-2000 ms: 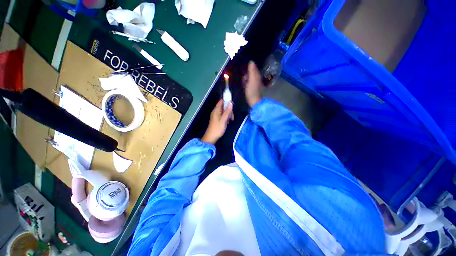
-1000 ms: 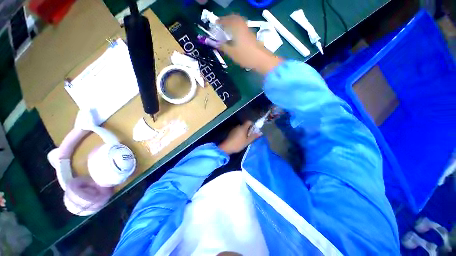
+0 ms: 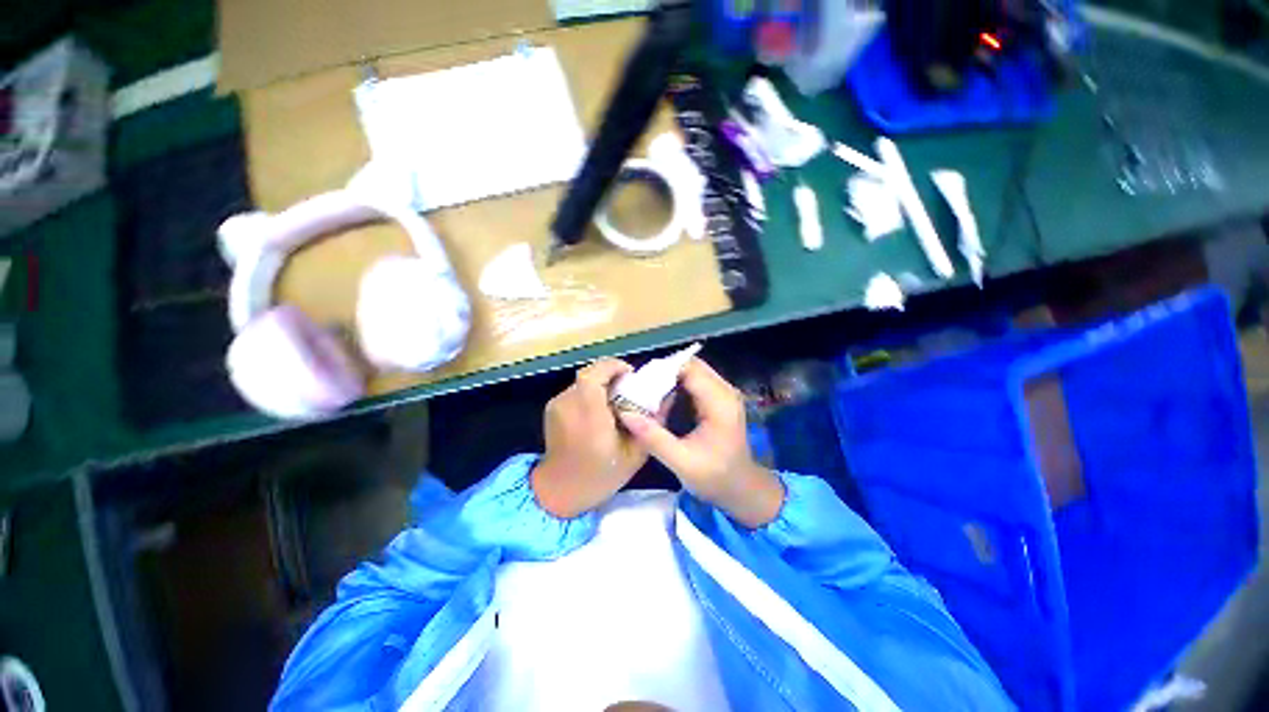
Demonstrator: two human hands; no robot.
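My left hand [image 3: 585, 438] and my right hand [image 3: 710, 442] are together over my lap, just off the bench edge. Both hold a small white item with a pointed tip [image 3: 654, 383]; it looks like a glue bottle or a tissue around it, too blurred to tell. The white-and-pink headphones [image 3: 413, 309] lie on the cardboard [image 3: 278, 118] at the left. A loose white cat-ear piece [image 3: 512, 273] lies right of them.
A black rod [image 3: 622, 132] crosses above the cardboard beside a tape roll [image 3: 640, 206]. A white sheet [image 3: 473, 125] lies behind. White tubes [image 3: 914, 209] and scraps lie on the green mat. A blue tray [image 3: 946, 111] stands at the back; a large blue bin [image 3: 946, 487] is at the right.
My right hand has come back from the bench to my left hand, and both now hold the white item. The view has turned, and the purple item now lies on the bench.
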